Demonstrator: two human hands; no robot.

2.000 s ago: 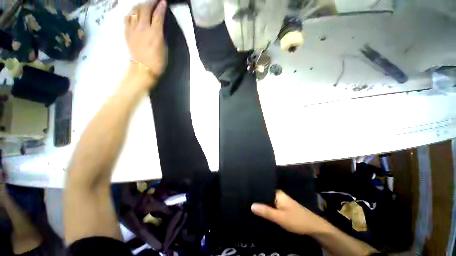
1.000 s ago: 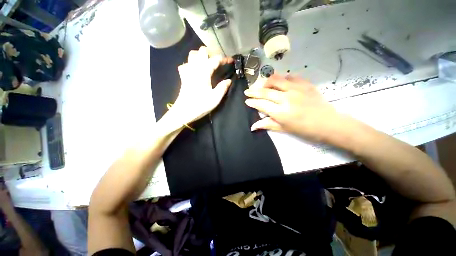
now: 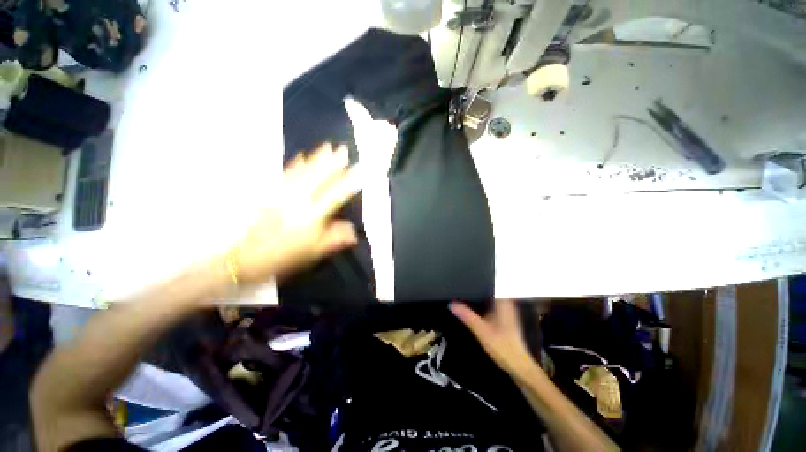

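A black fabric band (image 3: 444, 212) runs from the presser foot (image 3: 456, 110) down over the table's front edge. It curves round at the back, and its other length lies to the left, with a white gap between. My left hand (image 3: 309, 207), blurred, is over the left length with fingers spread. My right hand (image 3: 499, 335) is at the front edge, its thumb against the right length's lower end and its fingers at that length's right side, partly hidden. The sewing machine head (image 3: 521, 35) stands above the presser foot.
Dark snips (image 3: 688, 137) and a loose thread lie right of the machine. A dark keyed device (image 3: 92, 184) and a black roll (image 3: 58, 111) are at left. Below the table are brown-purple pieces (image 3: 265, 380), yellow-tan tickets (image 3: 603, 388), and a carton (image 3: 751, 353) at right.
Both hands have left the needle area. My left hand moved down and left, and my right hand moved down to the table edge. The fabric lengths now lie apart, with a gap between them.
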